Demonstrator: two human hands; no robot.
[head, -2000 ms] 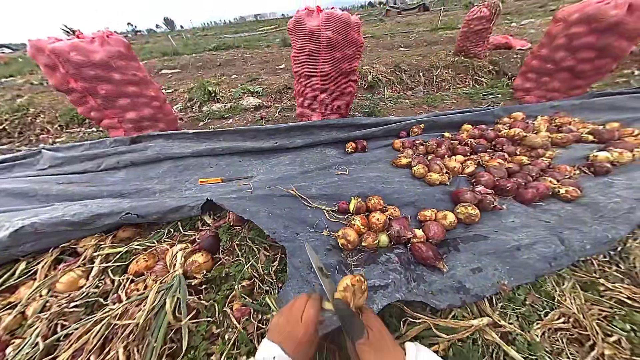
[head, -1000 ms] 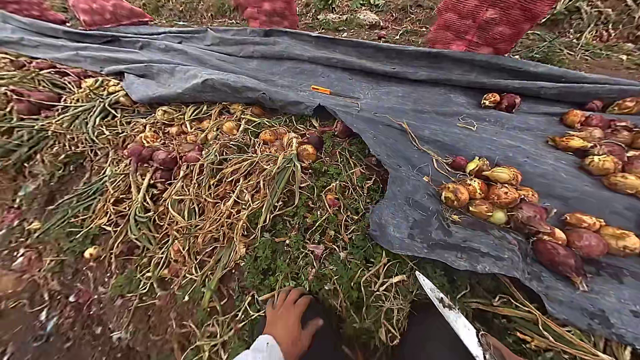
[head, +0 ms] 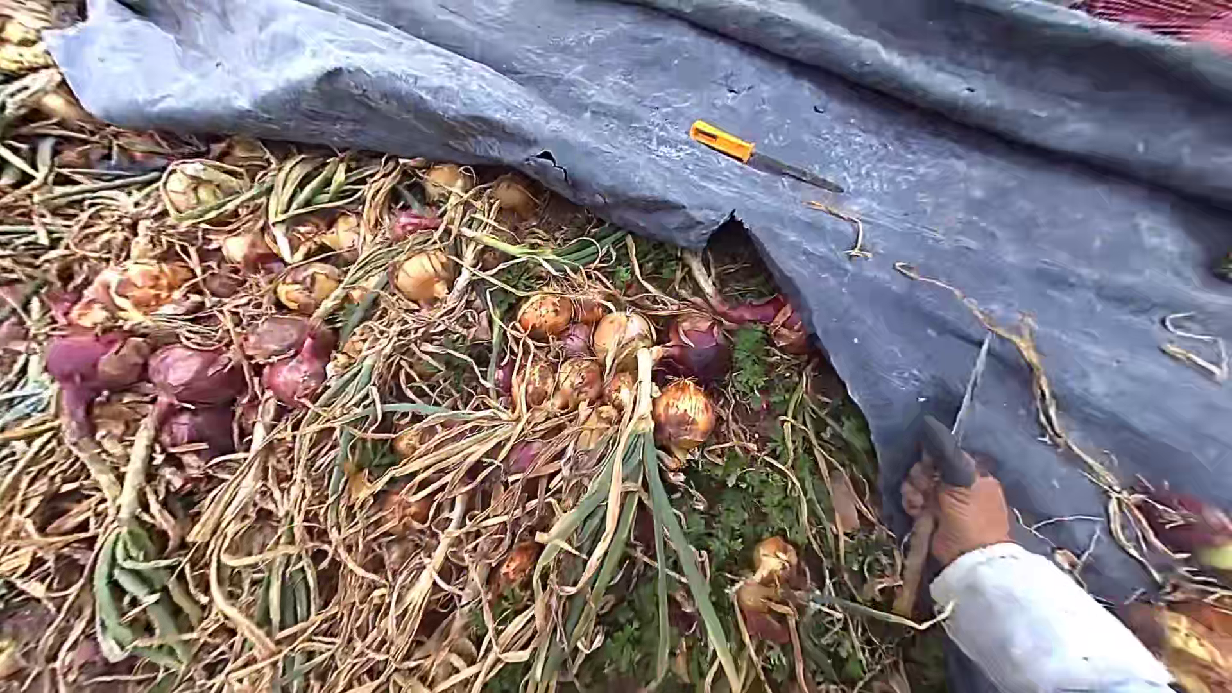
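My right hand [head: 962,510], in a white sleeve, is closed around a bladed cutting tool [head: 972,390] near the edge of the grey sheet [head: 597,106]. The thin blade points up and away; a dark, wider part shows by the fingers. A pale brown stalk [head: 914,568] hangs just below the hand; whether the fingers hold it I cannot tell. My left hand is out of view. To the left lie yellow onions [head: 683,416] and red onions [head: 195,373] with dry and green tops [head: 616,491]. A yellow-handled knife [head: 722,141] rests on the sheet.
Loose dry stalks [head: 1044,385] lie on the right part of the sheet. More onions [head: 1193,525] show at the right edge. A torn notch in the sheet borders the onion pile. Part of a red mesh sack [head: 1165,17] is at the top right.
Two seconds ago both hands were together on a yellow onion with the blade. One second ago my left hand was empty over the pile; now it is out of view. The view has swung left and closer.
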